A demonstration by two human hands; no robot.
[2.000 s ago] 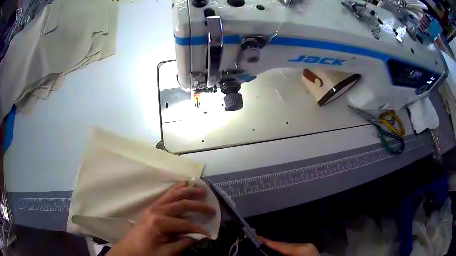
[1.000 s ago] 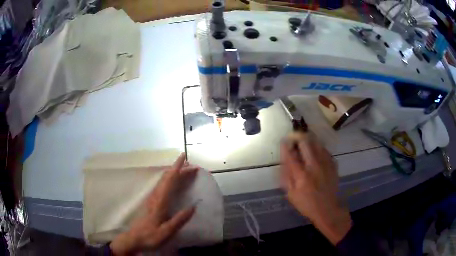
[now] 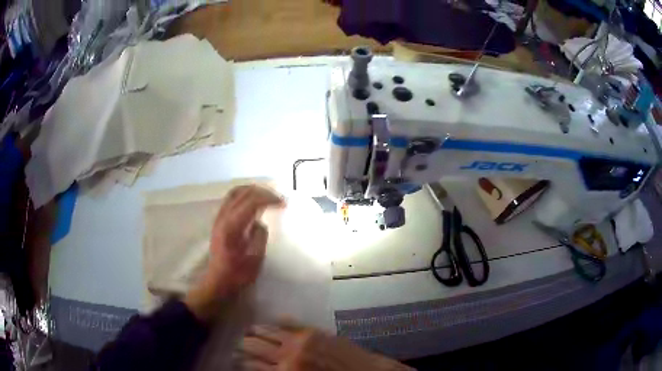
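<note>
A cream garment panel [image 3: 174,232] lies on the white table left of the needle, with whiter cloth [image 3: 297,279] at its right side. My left hand [image 3: 239,235] is over the panel, fingers bent and apart from the thumb, near its upper edge. My right hand [image 3: 301,349] is blurred at the bottom edge of the picture, its fingers on the lower part of the cloth; whether they grip it cannot be told. Black-handled shears [image 3: 457,250] lie right of the needle, blades under the machine arm.
The JACK sewing machine [image 3: 464,145] stands at centre right. A stack of cut panels [image 3: 123,109] lies at upper left. A tan cone [image 3: 512,197] and small scissors [image 3: 581,250] lie to the right. The grey ruled edge [image 3: 435,311] runs along the front.
The shears were cutting at the cloth edge, then were put down under the machine arm. My right hand has moved back left to the cloth. The view has shifted, showing more behind the machine.
</note>
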